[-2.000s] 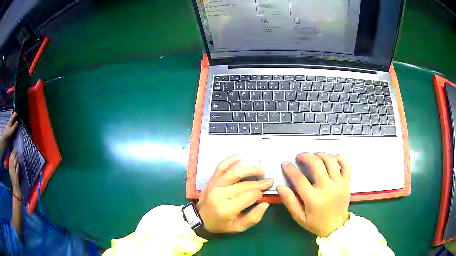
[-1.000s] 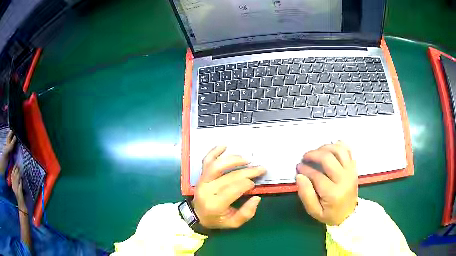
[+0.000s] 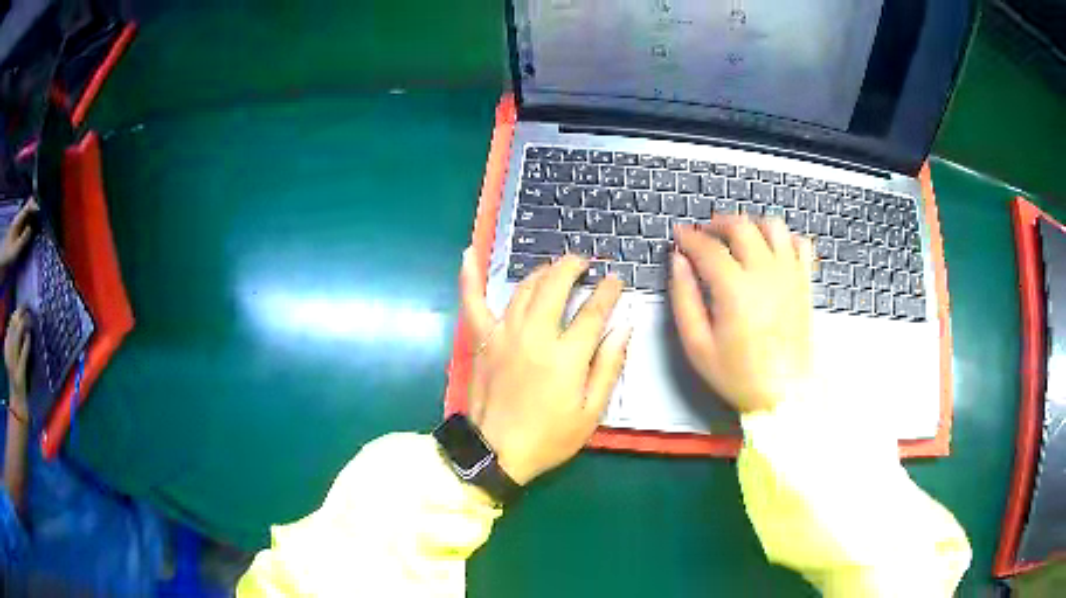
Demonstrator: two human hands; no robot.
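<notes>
An open silver-grey laptop [image 3: 865, 362] lies on a red-orange tray [image 3: 690, 444] in front of me. Its screen [image 3: 713, 58] is lit with a pale window, and its top is cut off by the frame edge. My left hand [image 3: 544, 356], with a black smartwatch [image 3: 465, 450] at the wrist, is spread over the left palm rest, fingertips at the bottom-left keys of the keyboard [image 3: 865, 245]. My right hand [image 3: 748, 310] lies over the middle of the keyboard, fingers on the lower key rows. Neither hand grips anything.
At the left edge, a person's hands [image 3: 18, 345] are at another laptop [image 3: 61, 304] on a red-orange tray [image 3: 99, 257]; a blue sleeve shows below. At the right edge, a dark slab [image 3: 1046, 397] lies on another tray [image 3: 1029, 350]. The green bench [image 3: 292, 210] reflects light.
Both my hands have moved up from the touchpad area onto the keyboard, and their fingers are more spread. The laptop appears slightly rotated and shifted in the view.
</notes>
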